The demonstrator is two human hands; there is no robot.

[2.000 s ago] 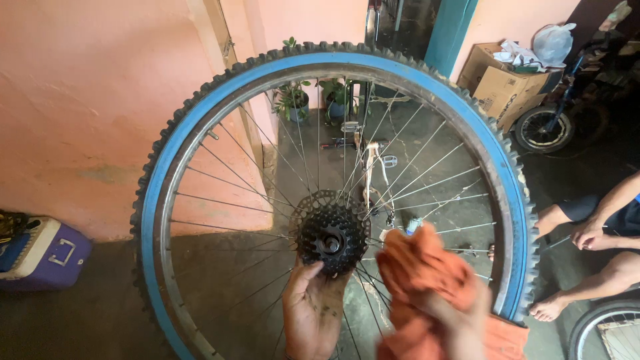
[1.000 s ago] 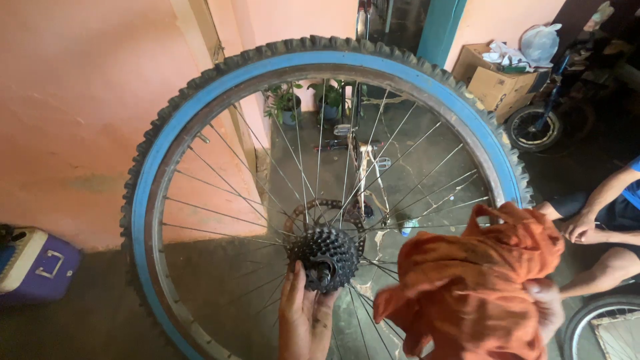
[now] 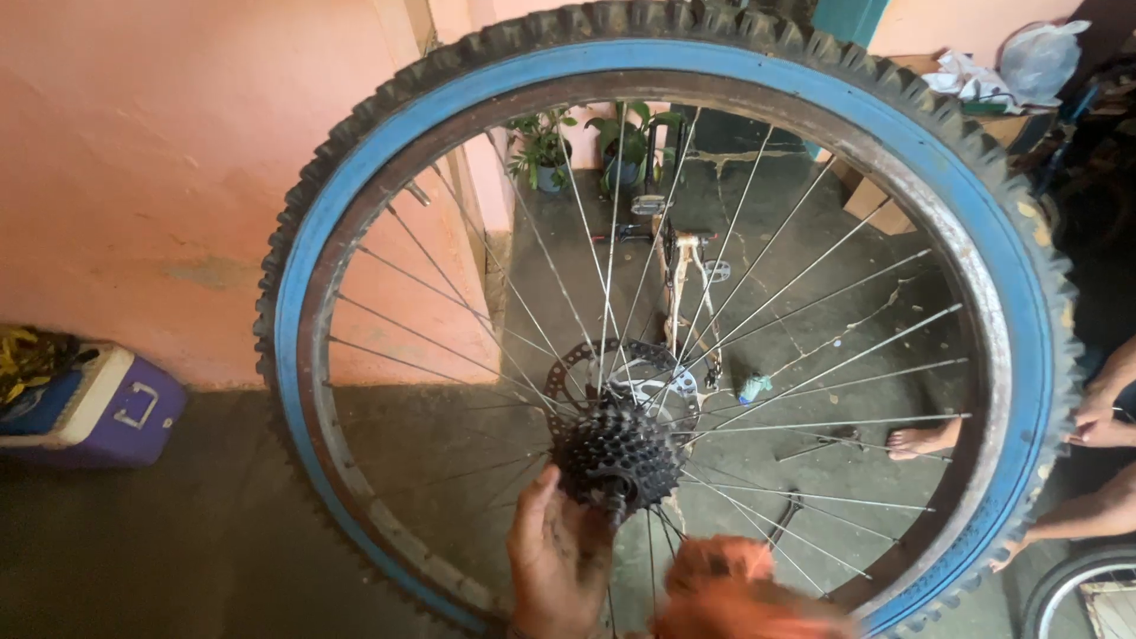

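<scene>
A bicycle wheel with a knobby tire, blue sidewall (image 3: 293, 293) and worn rim fills the middle of the head view. At its hub is a black sprocket cassette (image 3: 621, 444), with a perforated disc brake rotor (image 3: 568, 373) behind the spokes. My left hand (image 3: 564, 559) supports the wheel from below at the cassette and axle end, thumb against the sprockets. An orange cloth (image 3: 723, 577) is bunched at the bottom, right of the cassette. My right hand (image 3: 781, 617) is blurred and mostly covered by that cloth, which it grips.
Beyond the spokes, a bicycle frame (image 3: 682, 275) stands on the cracked floor near potted plants (image 3: 546, 155). A wrench-like tool (image 3: 785, 516) lies there too. A purple and white cooler (image 3: 146, 408) is at left. At right are another person's legs (image 3: 1083, 506) and another wheel (image 3: 1047, 595).
The orange cloth in my right hand has moved down and left from its place at the right of the wheel. My left hand stays at the cassette. The view is closer to the wheel.
</scene>
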